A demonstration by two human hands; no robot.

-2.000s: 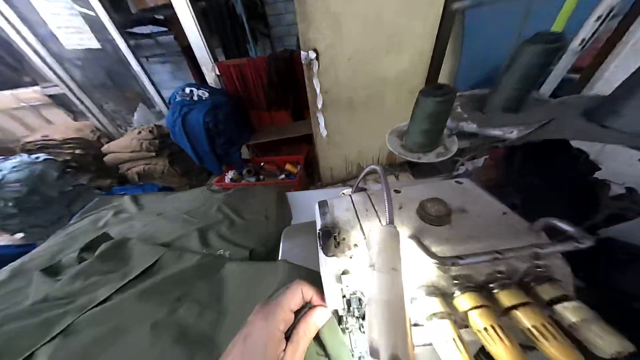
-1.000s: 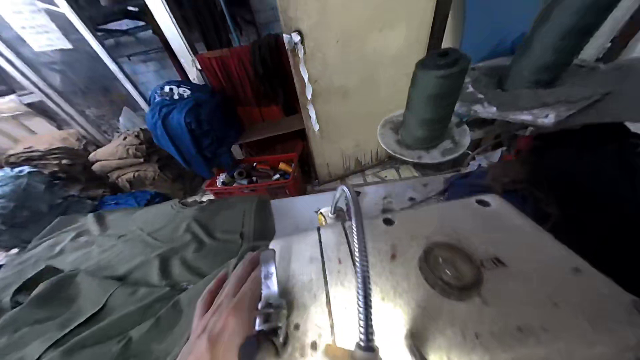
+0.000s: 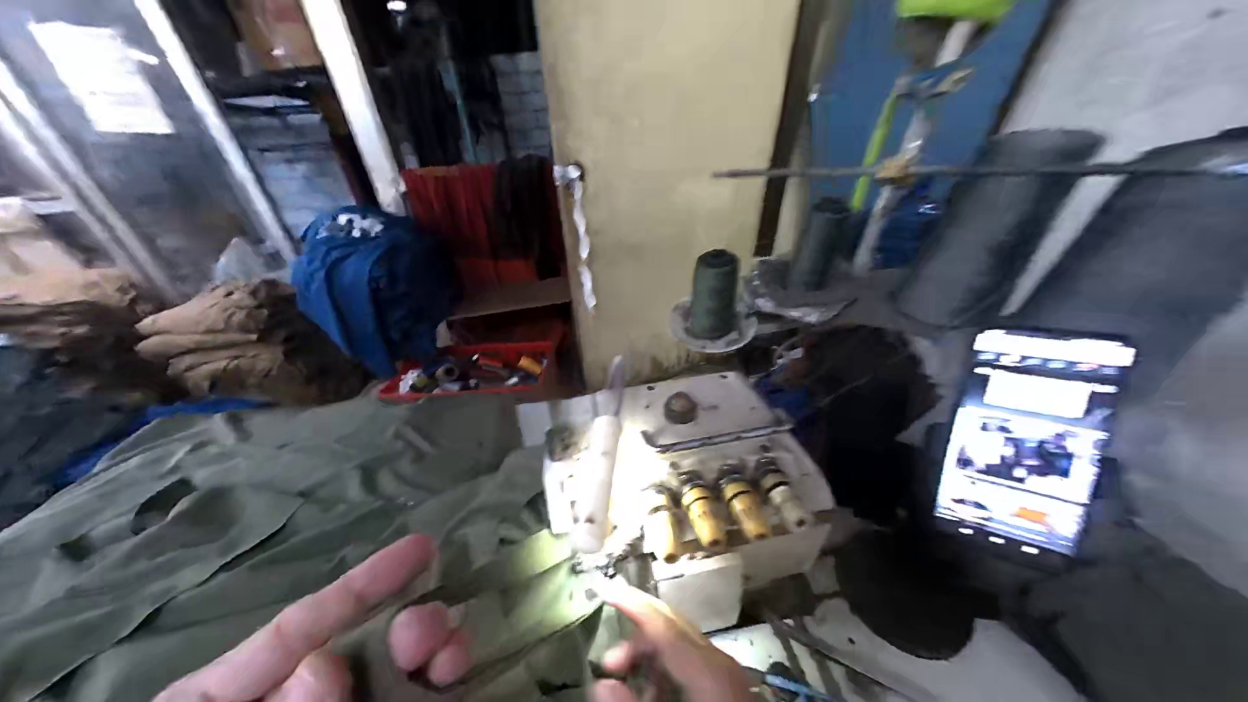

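My left hand (image 3: 331, 624) is raised over the olive-green fabric (image 3: 322, 507), its index finger extended and the others curled, with nothing plainly held. Beside the needle area of an overlock sewing machine (image 3: 721, 419), my right hand (image 3: 663, 643) reaches with a fingertip near the presser foot; blur hides whether it grips the fabric edge there. Yellow tension knobs (image 3: 702, 512) line the machine's front. A white tubular lamp (image 3: 597, 478) lights the stitching spot.
A lit phone (image 3: 1033, 444) stands at the right. Behind the machine, a green thread cone (image 3: 715, 292) sits on a round holder. A red crate (image 3: 468, 375) of spools, a blue cloth bundle (image 3: 366, 283) and brown fabric piles (image 3: 244, 336) lie at the back left.
The left hand, at the machine's edge one second ago, is now over the fabric with its index finger extended. My right hand has come into view. The view has shifted widely, showing the phone.
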